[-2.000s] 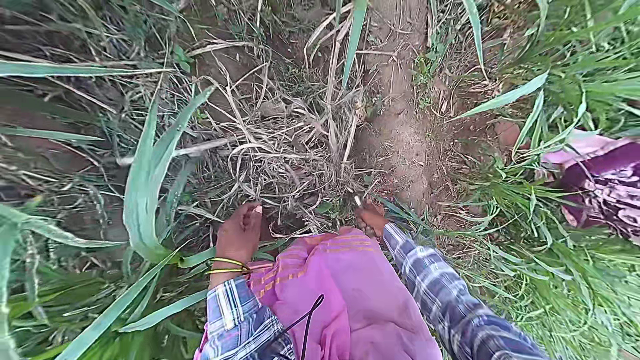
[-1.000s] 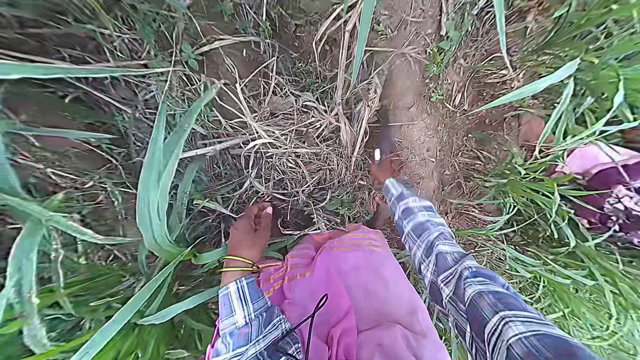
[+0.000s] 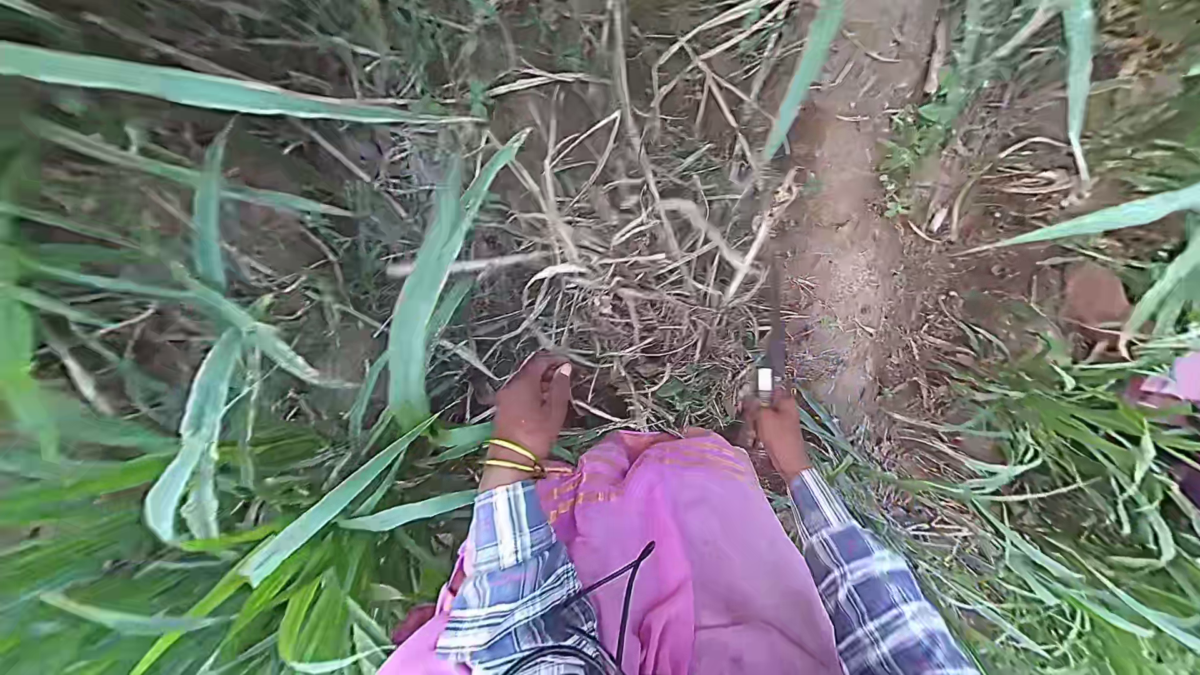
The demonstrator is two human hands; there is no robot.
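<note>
My right hand (image 3: pixel 776 427) is closed around the handle of a sickle or similar bladed hand tool (image 3: pixel 775 328); a light metal collar shows at the fist, and a thin dark blade points away from me, its exact shape blurred. My left hand (image 3: pixel 534 403), with yellow bangles at the wrist, is low over the weeds at the left edge of a patch of dry grass (image 3: pixel 647 291). Its fingers are curled, and whether they grip any stems cannot be told. Pink cloth lies over my lap between the two hands.
Long green leaves (image 3: pixel 427 291) rise at the left, close to my left hand. A strip of bare soil (image 3: pixel 853 187) runs beyond my right hand. Green grass (image 3: pixel 1059 450) grows at the right, with part of another person's pink clothing (image 3: pixel 1186 375) at the edge.
My right hand has shifted sideways with the tool, out toward the bare soil and then back toward me. My left hand has stayed near the weeds.
</note>
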